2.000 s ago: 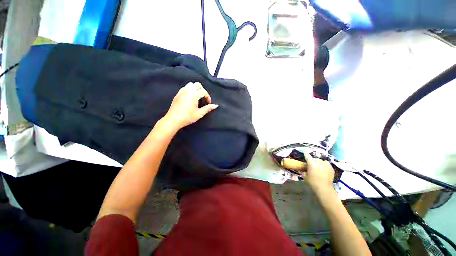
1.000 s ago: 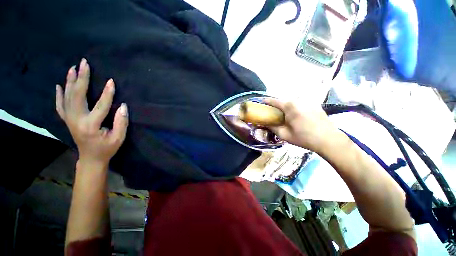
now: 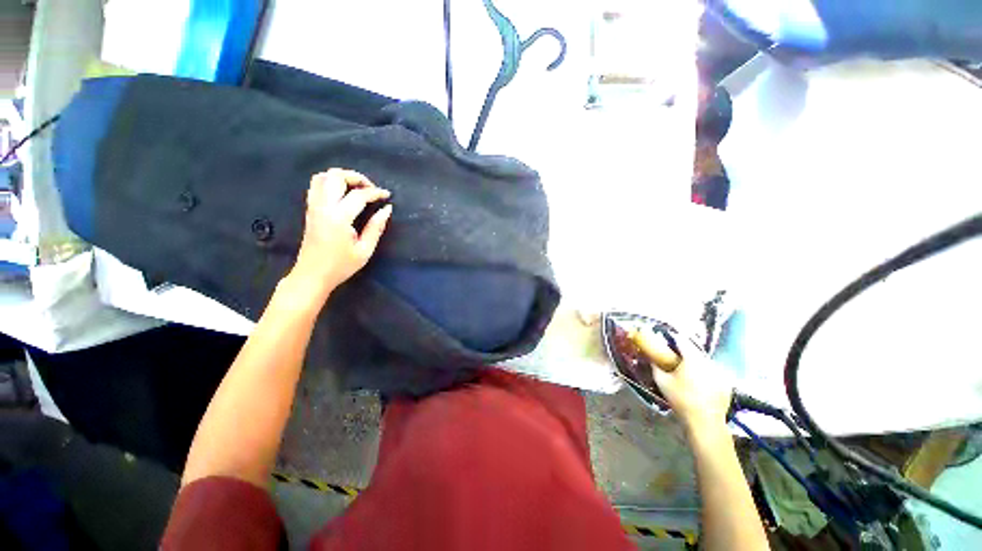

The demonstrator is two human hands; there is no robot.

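Observation:
A dark jacket [image 3: 431,194] lies over the blue padded arm [image 3: 81,161], with two dark buttons showing at the left and its open edge at the lower right. My left hand [image 3: 336,231] rests on the jacket's upper face, fingers bent and a gap between thumb and fingers. No gripped cloth shows. My right hand [image 3: 695,390] is shut on the wooden handle of the steam iron [image 3: 635,361], at the table's front edge right of the jacket. The iron is off the jacket and its pointed end faces up-left. Its underside is hidden.
A dark hanger [image 3: 504,65] lies behind the jacket on the white table [image 3: 619,215]. A black hose [image 3: 802,344] curves at the right. A blue pad [image 3: 861,30] is at the upper right. Yellow-black tape [image 3: 657,532] crosses the grey floor. Black cloth hangs below the table at left.
The iron was on the jacket one second ago and is now off it, to the right. My left hand, spread flat before, has its fingers bent on the cloth. The camera view has shifted back.

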